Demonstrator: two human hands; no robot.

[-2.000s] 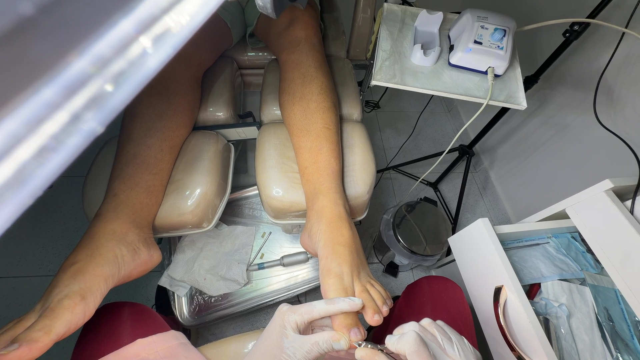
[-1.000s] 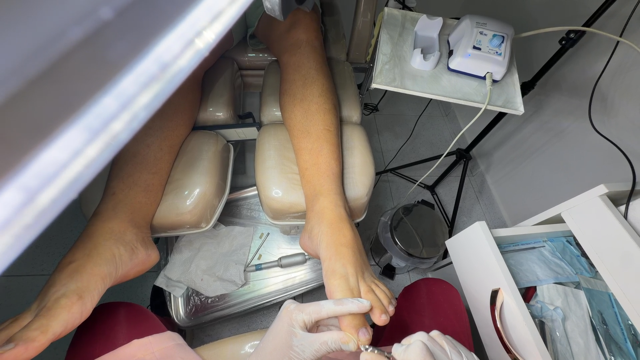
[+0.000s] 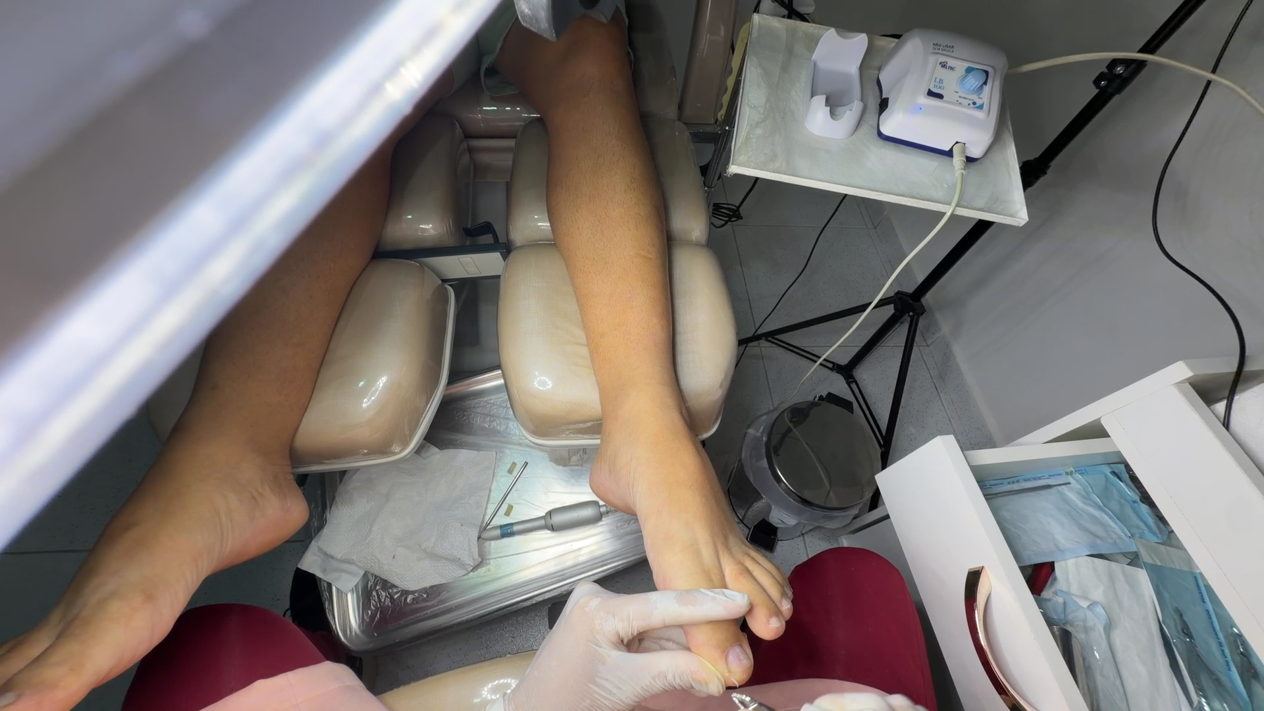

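Note:
My left hand (image 3: 617, 647), in a white glove, holds the big toe (image 3: 729, 657) of another person's foot (image 3: 676, 504), its index finger lying across the top of the toes. My right hand (image 3: 859, 702), also gloved, is mostly cut off by the bottom edge. Beside it the tip of a small metal tool (image 3: 750, 701) shows just below the toe; the grip on it is out of frame. A handpiece (image 3: 553, 518) of a nail drill and a thin metal instrument (image 3: 507, 491) lie on the foil-covered tray (image 3: 583, 563), next to a white paper towel (image 3: 410, 513).
The person's other foot (image 3: 138, 583) hangs at left off a beige padded leg rest (image 3: 375, 365). A white drill control unit (image 3: 943, 94) and an empty cradle (image 3: 837, 84) stand on a side shelf (image 3: 879, 188). At right, a white drawer (image 3: 973, 553) holds blue pouches. A blurred lamp edge (image 3: 197, 217) crosses the upper left.
My right hand and the metal tool have moved down, away from the toe, mostly out of view. My left hand keeps hold of the toe.

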